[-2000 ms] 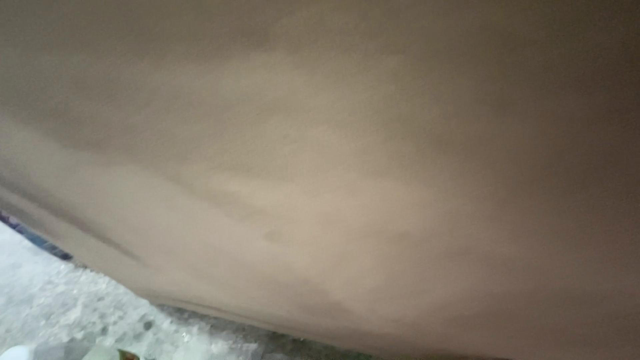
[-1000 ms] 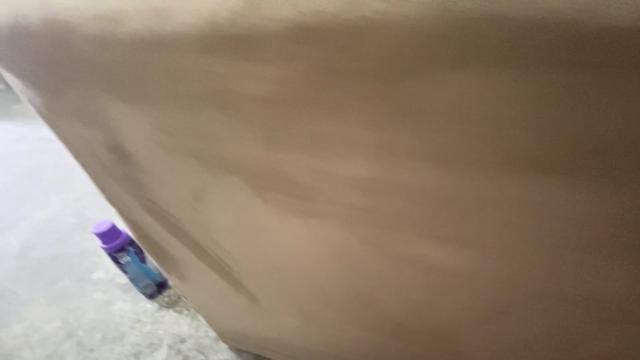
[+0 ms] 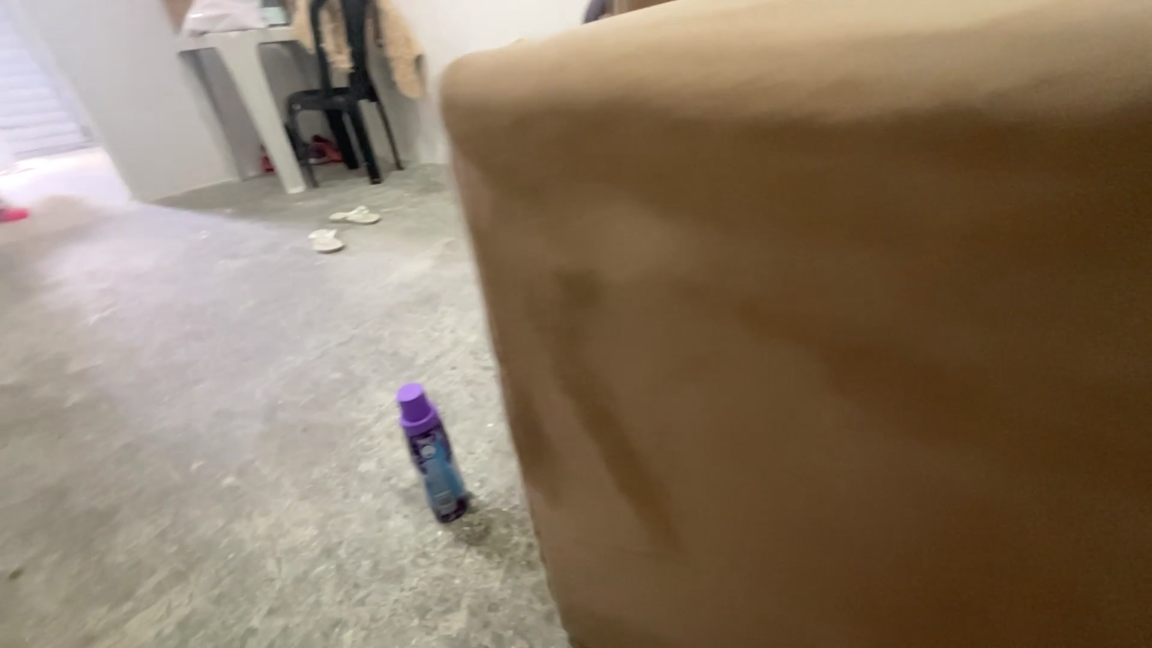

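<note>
Neither my left hand nor my right hand shows in the head view. A large piece of brown fabric-covered upholstered furniture (image 3: pixel 810 342) fills the right side, with a rounded top corner and darker streaks and patches on its side. On the rough grey floor to its left stands a plastic bottle (image 3: pixel 438 468) with a purple cap and a blue and purple label. A narrow strip of floor shows between the bottle and the furniture.
A white plastic table (image 3: pixel 256 99) and a black chair (image 3: pixel 333 99) with a beige cloth over it stand by the far wall. Two pale sandals (image 3: pixel 355 216) lie on the concrete floor (image 3: pixel 225 360). At the far left a pink thing (image 3: pixel 13 214) shows partly.
The view has swung left and back, so that the furniture's corner, the whole bottle, the table and the chair now show. The bottle stands on the floor as it did one second ago.
</note>
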